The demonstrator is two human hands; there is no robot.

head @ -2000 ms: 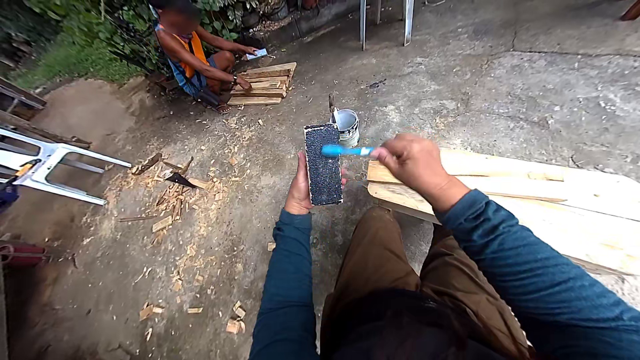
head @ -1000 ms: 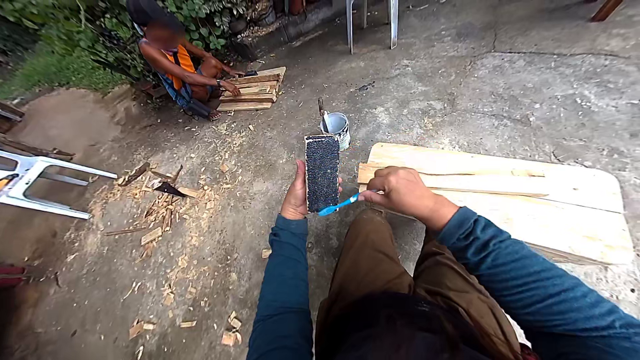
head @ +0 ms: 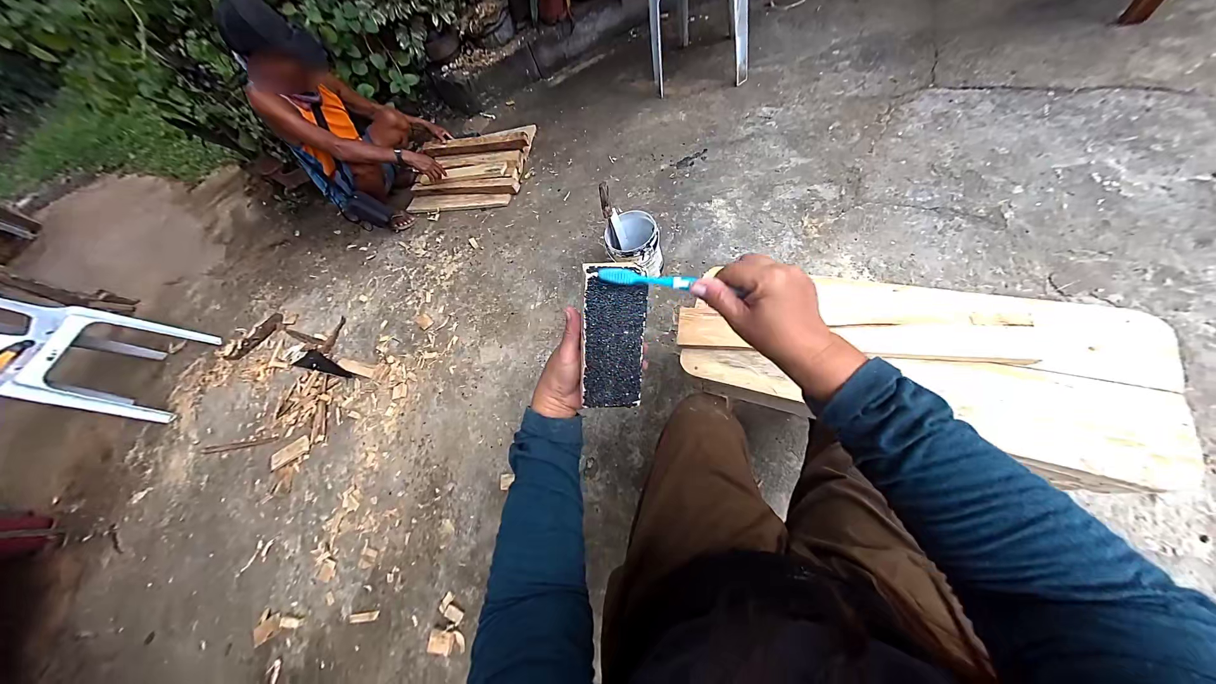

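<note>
My left hand [head: 562, 369] holds a rectangular block with a dark, rough, grainy face [head: 614, 342] and a pale rim, upright over my knees. The thumb lies along its left edge and fingertips show at the right. My right hand [head: 771, 306] grips the handle of a blue toothbrush [head: 638, 278]; its head lies over the upper part of the dark face. Just beyond the block stands a white-grey bucket [head: 638, 242] with a stained-handled tool in it. At my right is a low wooden plank top [head: 1092, 399] with loose wood strips on it.
A person sits at the back left, hands at several wood boards [head: 470, 171]. Wood chips [head: 309, 408] and a dark blade [head: 321, 362] lie on the concrete at left. A white plastic stool [head: 57, 356] lies at the left edge; chair legs [head: 655, 47] stand at the back.
The toothbrush in my right hand has moved from the block's lower end, where it was one second ago, up to its top. My left hand still holds the block.
</note>
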